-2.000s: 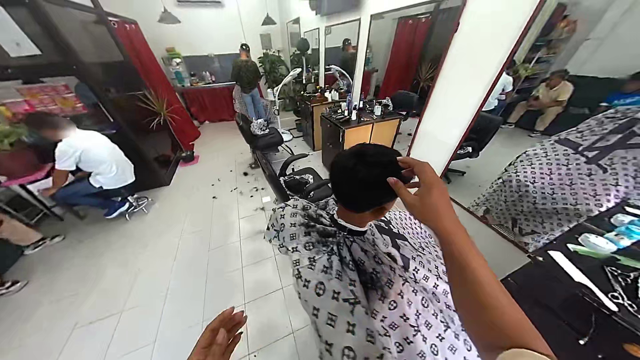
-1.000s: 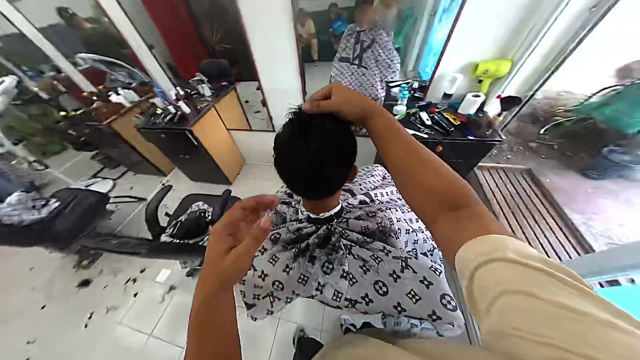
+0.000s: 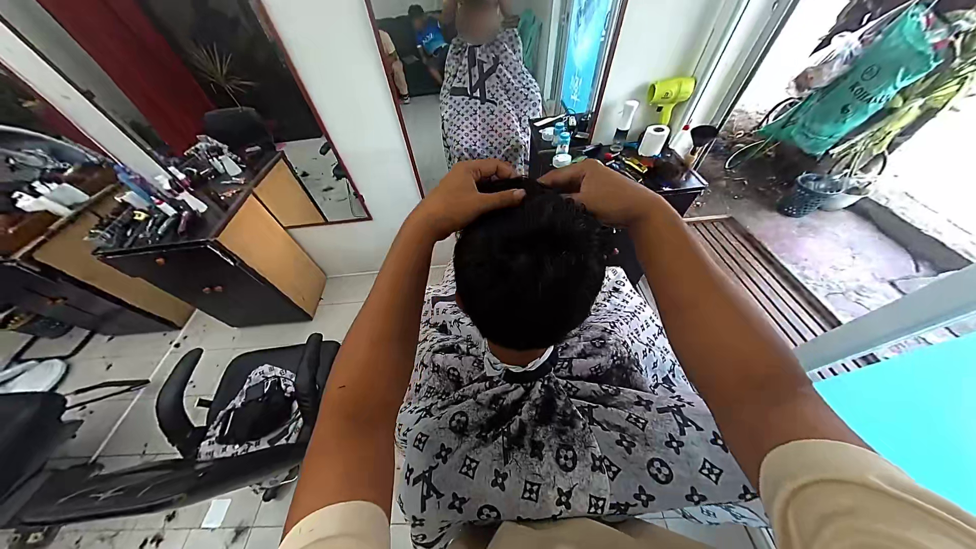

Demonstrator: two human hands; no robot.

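Observation:
A seated person's dark-haired head (image 3: 530,267) is seen from behind and above at the centre. My left hand (image 3: 474,197) has its thumb and fingers around hair at the front left of the crown. On the front right, my right hand (image 3: 598,191) grips hair, with its fingertips partly hidden in it. No tool shows in either hand. A white and black patterned barber's cape (image 3: 534,450) covers the person's shoulders and body, with cut dark hair scattered on it. A white neck strip (image 3: 518,366) circles the neck under the cape's collar.
A wall mirror (image 3: 423,122) faces the person. Bottles, a paper roll (image 3: 653,141) and tools lie on a black counter (image 3: 682,187); a yellow-green hair dryer (image 3: 671,93) hangs above. Black barber chairs (image 3: 324,366) and a wooden cabinet (image 3: 263,244) stand left. A slatted mat (image 3: 762,274) lies right.
My left hand has moved from beside the head up onto the hair. My right hand stays at the hair. The view has turned right since the first frame.

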